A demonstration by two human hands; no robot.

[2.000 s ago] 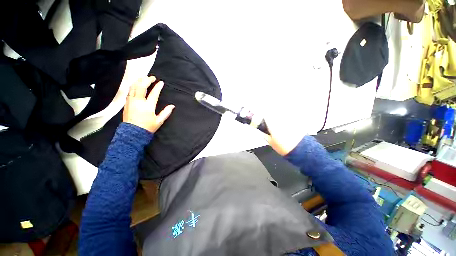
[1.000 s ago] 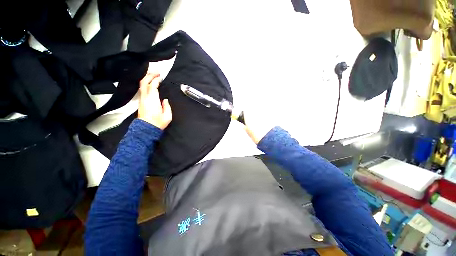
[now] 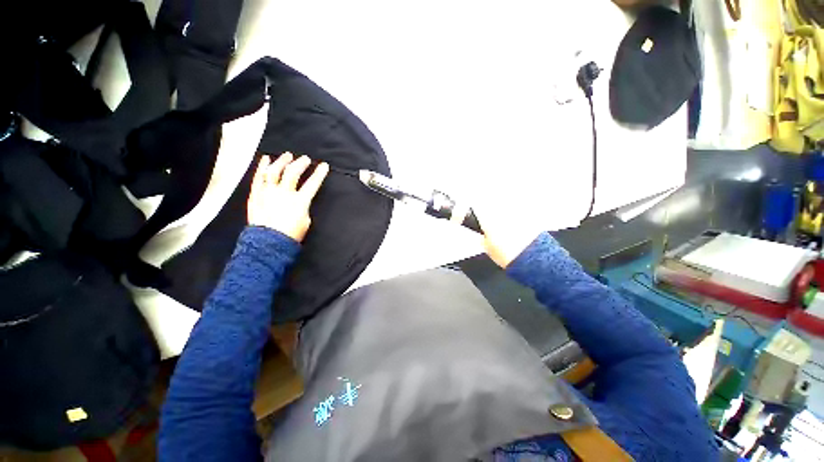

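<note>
A black crescent shoulder bag [image 3: 339, 230] lies flat on the white tabletop, its strap looping left. My left hand [image 3: 284, 197] rests palm down on the bag's inner part, fingers spread, pressing on it near a seam line. My right hand [image 3: 495, 242] is shut on a slim wand [image 3: 425, 202] with a silvery tip and dark handle. The tip is over the bag's right part, by the seam line; whether it touches the fabric I cannot tell. My right fingers are partly washed out against the white table.
Tangled black bags and straps [image 3: 54, 171] lie at the left. A black power cord with plug [image 3: 589, 74] lies on the tabletop [image 3: 488, 99]. Another black bag [image 3: 652, 70] lies at far right. A white-topped case [image 3: 745, 262] and equipment stand at lower right.
Since one second ago, the wand's tip has moved right across the bag, toward its outer edge, with my right hand. My left hand has moved lower on the bag. The camera view has also shifted.
</note>
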